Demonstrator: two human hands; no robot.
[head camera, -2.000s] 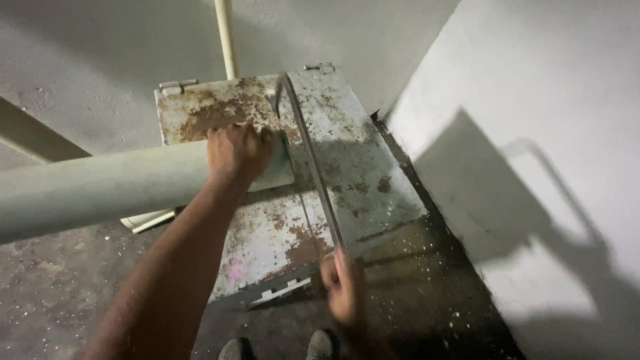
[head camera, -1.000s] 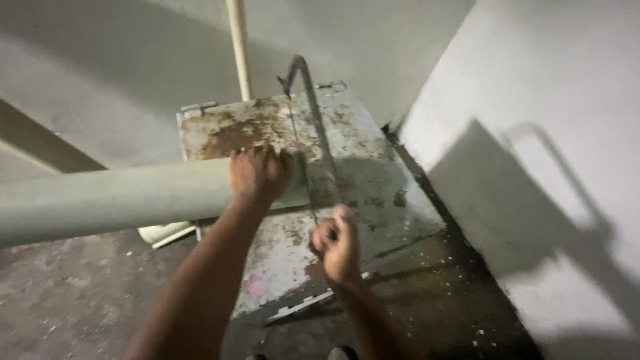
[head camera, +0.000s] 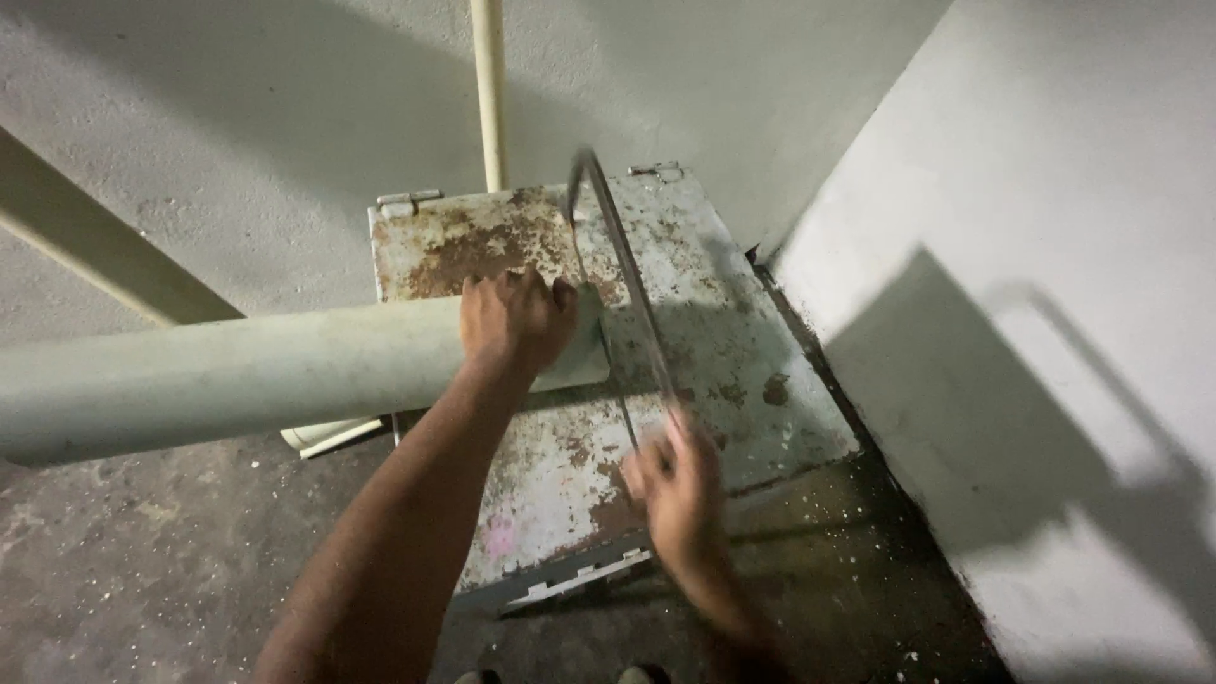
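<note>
A thick pale plastic pipe (head camera: 237, 366) lies across from the left, its end over a rusty painted metal box (head camera: 560, 494). My left hand (head camera: 518, 318) presses down on the pipe's top close to that end, fingers curled over it. In my right hand (head camera: 679, 475), blurred by motion, is the near end of a hacksaw (head camera: 632, 275). The saw's bowed frame rises away from me, and its thin blade runs along the pipe's end face. Whether the blade sits in a cut cannot be told.
Behind the box a thin cream pipe (head camera: 489, 95) stands against the wall. Another pipe (head camera: 104, 237) slants at the left. A pale trim piece (head camera: 332, 435) lies on the floor under the thick pipe. The white wall (head camera: 1073, 190) closes off the right side; shoe tips show at the bottom.
My right hand, with the hacksaw, has moved back and forth along the blade's line. My left hand has stayed on the pipe near its end.
</note>
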